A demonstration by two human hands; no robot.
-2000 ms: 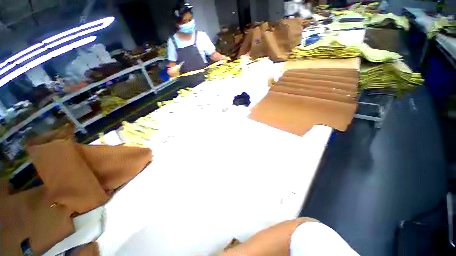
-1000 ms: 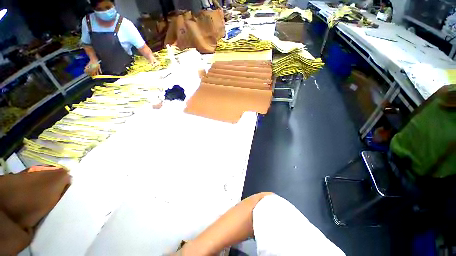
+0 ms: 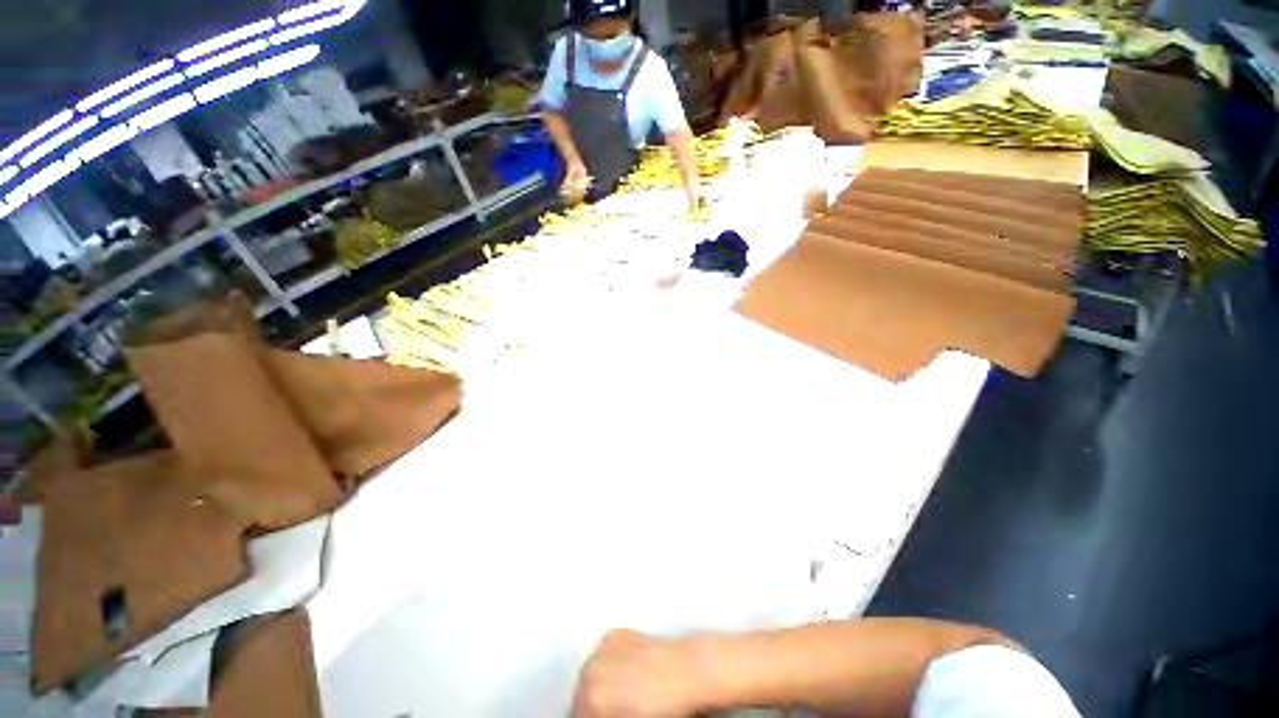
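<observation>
My right forearm reaches in from the lower right, and my right hand (image 3: 617, 678) shows at the bottom edge. Its fingers are cut off or hidden, so what it holds cannot be told. My left hand is not in view. Folded brown pieces (image 3: 232, 421) stand and drape at the far left. A flat brown piece (image 3: 126, 554) with a small dark patch lies below them, over crumpled white paper (image 3: 288, 575). Another brown piece (image 3: 269, 666) is cut off by the bottom edge. Brown panels (image 3: 912, 288) lie overlapped in a row at the right side of the table.
The white-covered table (image 3: 603, 491) runs away from me. A small dark lump (image 3: 720, 254) lies near the panels. Yellow strips (image 3: 435, 323) line the far side, where a masked person (image 3: 617, 105) stands. Yellow-edged stacks (image 3: 1164, 211) lie beyond the panels. Dark floor shows at right.
The view swung right, then back left, bringing the left brown pieces back into sight. My right hand now shows at the bottom edge. The person's arm reaches down to the strips.
</observation>
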